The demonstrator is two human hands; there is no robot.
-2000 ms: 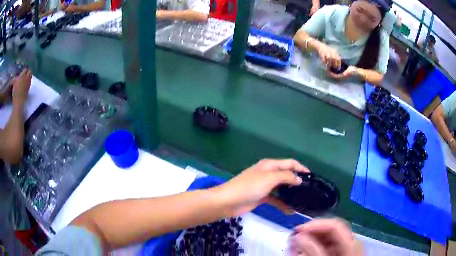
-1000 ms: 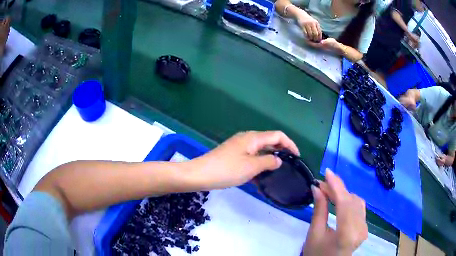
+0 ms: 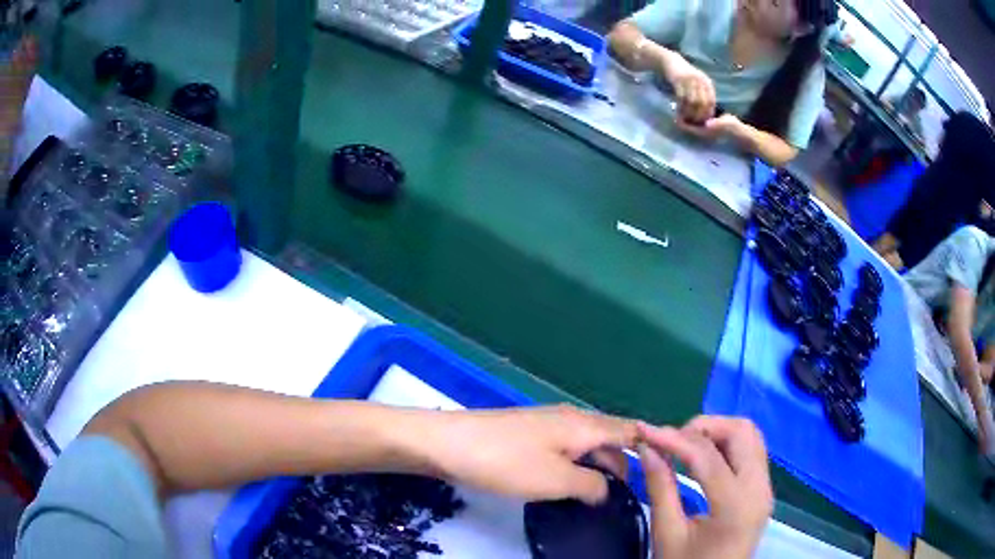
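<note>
A round black housing (image 3: 586, 531) is held over the blue parts tray (image 3: 398, 347), near the bottom middle. My left hand (image 3: 535, 450) comes in from the left and grips the housing's upper edge, thumb on its inner face. My right hand (image 3: 715, 491) is at the housing's right rim, its fingertips meeting my left fingers. Whether a small part is between the right fingertips cannot be seen. A pile of small black parts (image 3: 360, 513) lies in the tray, partly under my left forearm.
A blue cup (image 3: 205, 247) stands on the white sheet (image 3: 142, 333). A clear blister tray (image 3: 82, 235) is at the left. The green belt (image 3: 524, 251) carries a few housings; a blue sheet (image 3: 753, 382) holds many. A green post (image 3: 267, 120) rises at left. A person sits opposite.
The housing has gone lower and is turned more upright. My right hand has moved from beside its rim to the upper right edge, against my left fingers. The camera view has shifted.
</note>
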